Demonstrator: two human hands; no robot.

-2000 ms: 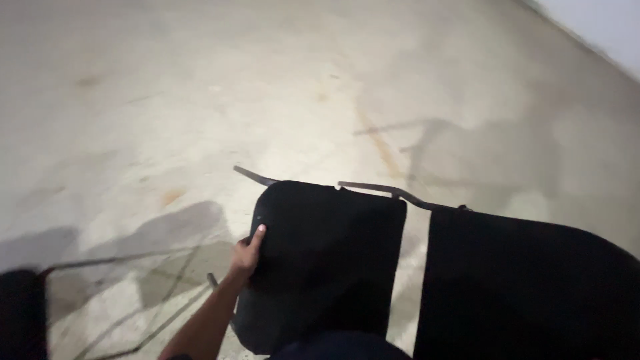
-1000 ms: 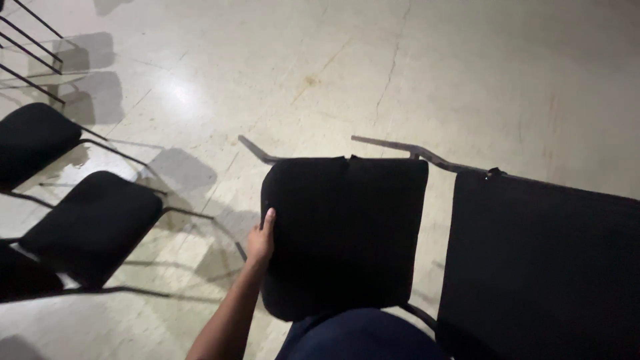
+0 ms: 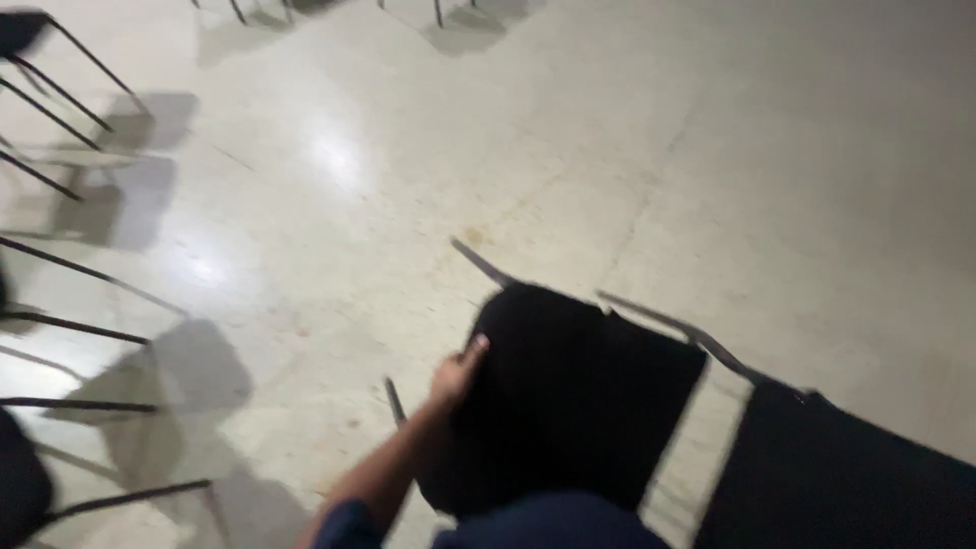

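My left hand grips the left edge of a black padded chair seat, thumb on top and fingers hidden beneath the edge. Dark metal tubes of the frame stick out past the seat's far edge and at its left side. To the right, past a narrow gap, lies the chair's larger black padded panel, cut off by the view. Dark blue clothing covers the near part of the seat. My right hand is not in view.
More black chairs with thin metal legs stand on the left, one seat at the lower left and another at the upper left. Further chair legs show at the top. The pale floor has stains, cracks and shadows.
The view has swung a lot, with more chairs showing at the left and top. My left hand has kept its hold on the seat's edge throughout.
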